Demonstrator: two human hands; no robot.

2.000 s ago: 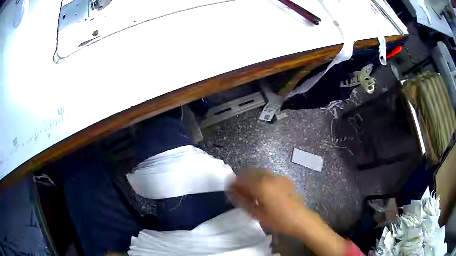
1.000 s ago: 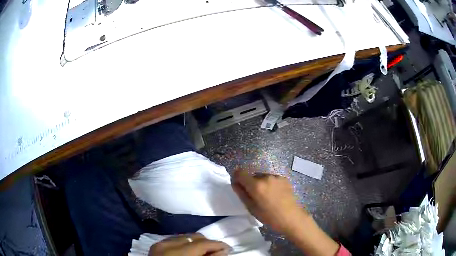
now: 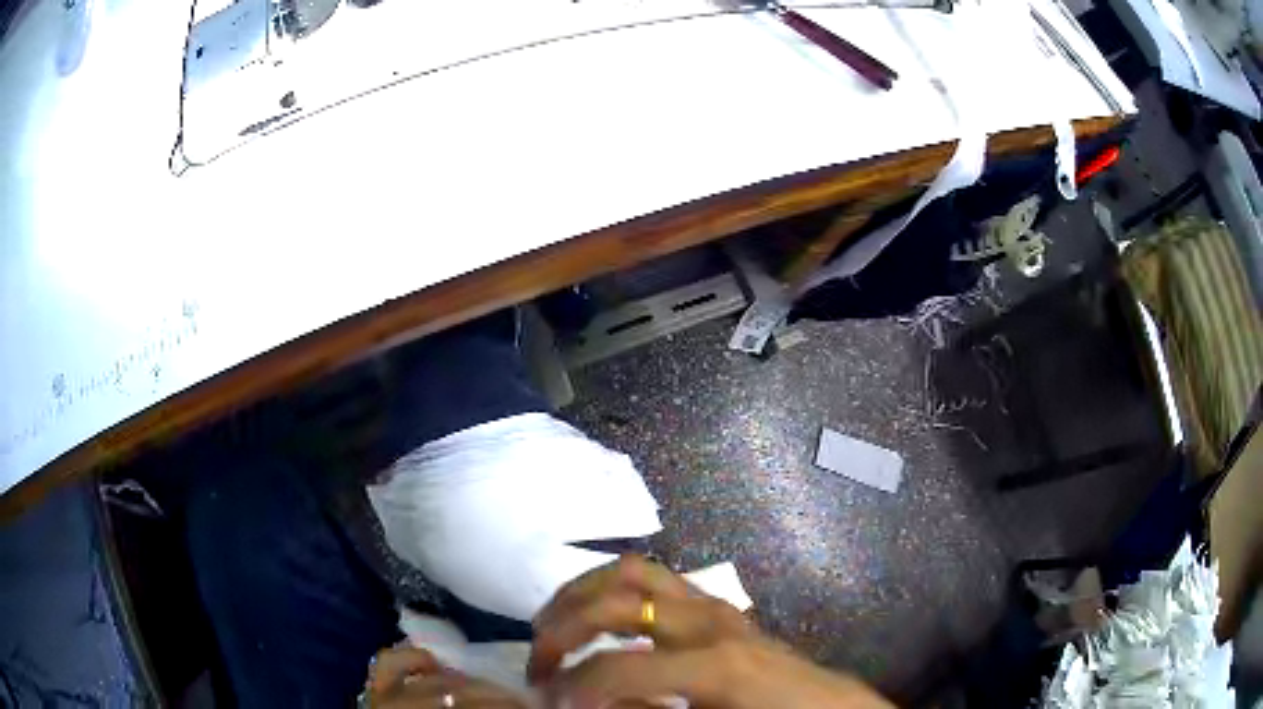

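Observation:
The far stack of white cut pieces (image 3: 513,485) lies on the dark-clothed thigh, fanned along its left side. More white pieces (image 3: 478,654) show at the bottom, partly hidden under my hands. My right hand (image 3: 644,640), with a yellow ring, has its fingers bent around a white piece (image 3: 723,585) whose end sticks out to the right. My left hand (image 3: 436,686) is at the bottom edge, partly cut off, beside my right hand, at the white pieces; its fingertips are blurred and its hold cannot be told.
A white sewing machine table (image 3: 416,180) with a brown edge spans the top. A dark red-handled tool (image 3: 838,50) lies on it. White tape (image 3: 956,173) hangs over the edge. A ruffled white heap (image 3: 1150,644) stands lower right. A pale rectangle (image 3: 859,460) lies on the speckled floor.
My right hand has moved down and left from the stack's right end to the bottom centre. My left hand came into view and has shifted left and down. The hands are now close together.

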